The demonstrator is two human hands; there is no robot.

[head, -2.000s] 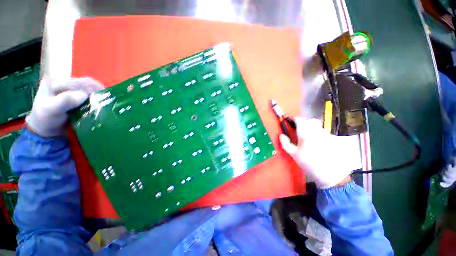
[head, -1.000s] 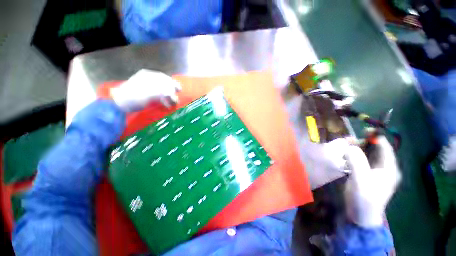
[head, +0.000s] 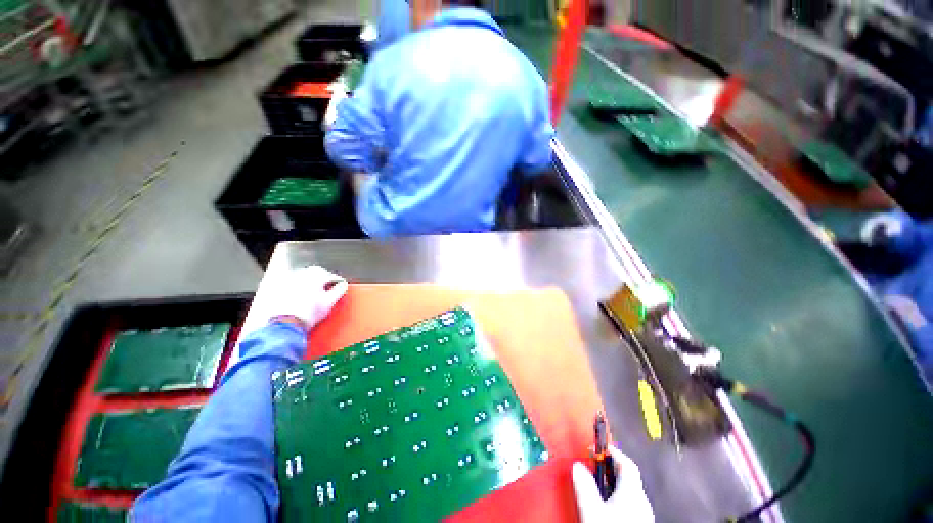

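Observation:
The green circuit board (head: 409, 419) lies tilted on the red mat (head: 532, 332), rows of silver solder spots facing up. My left hand (head: 307, 294), in a white glove, rests at the mat's far left corner, beyond the board and apart from it. Its fingers are curled and I see nothing in them. My right hand (head: 614, 497), white-gloved and cut off by the lower edge, holds the side cutters (head: 603, 458) right of the board. Their jaws point away from me.
An iron stand (head: 691, 393) with a yellow-handled tool (head: 650, 409) and black cable is at the bench's right edge. A green conveyor (head: 757, 276) runs beyond, carrying boards. A black tote (head: 46, 409) with green boards is at left. A person in blue (head: 450, 123) is ahead, beside black bins.
The view has tilted up, showing the person and line ahead. My left hand has left the board for the mat's far left corner. My right hand is back beside the mat from over the conveyor side.

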